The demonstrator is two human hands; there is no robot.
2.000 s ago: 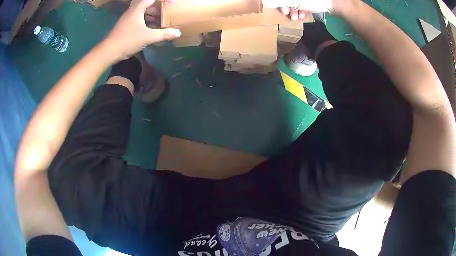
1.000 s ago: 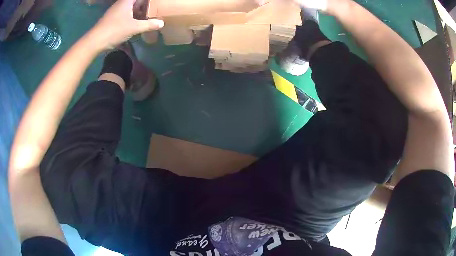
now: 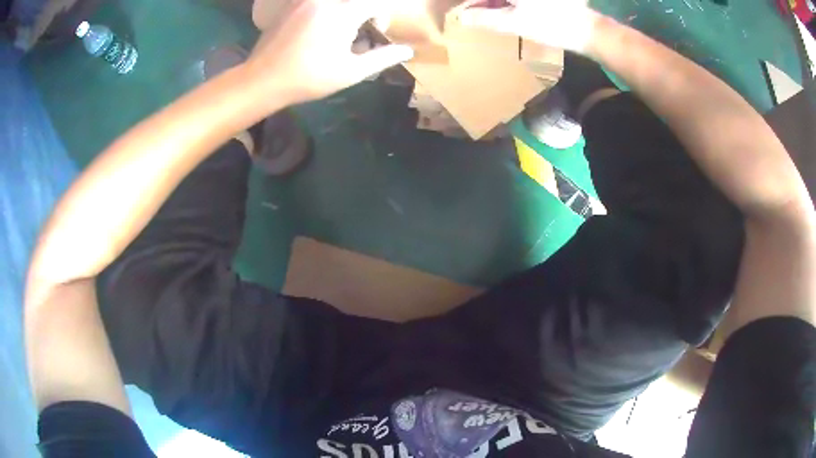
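A brown cardboard box blank (image 3: 488, 76) is at the top centre, turned so that one corner points toward me over the work pile of blanks (image 3: 432, 112). Its far part is cut off by the top edge. My left hand (image 3: 335, 49) is at the blank's left side, thumb stretched along a raised part of the cardboard. My right hand (image 3: 550, 22) is at its right side, washed out by glare, with the fingers on the cardboard near the top edge. How far the walls are folded cannot be told.
A water bottle (image 3: 107, 47) lies on the green floor at the upper left. A loose cardboard piece (image 3: 376, 282) lies between my legs. Yellow-black floor tape (image 3: 537, 165) is beside my right shoe. A blue sheet (image 3: 36, 188) hangs at the left.
The long cardboard wall held level across the top is no longer seen that way; the cardboard is now turned diagonally with a corner toward me. My left hand has moved right, nearer my right hand.
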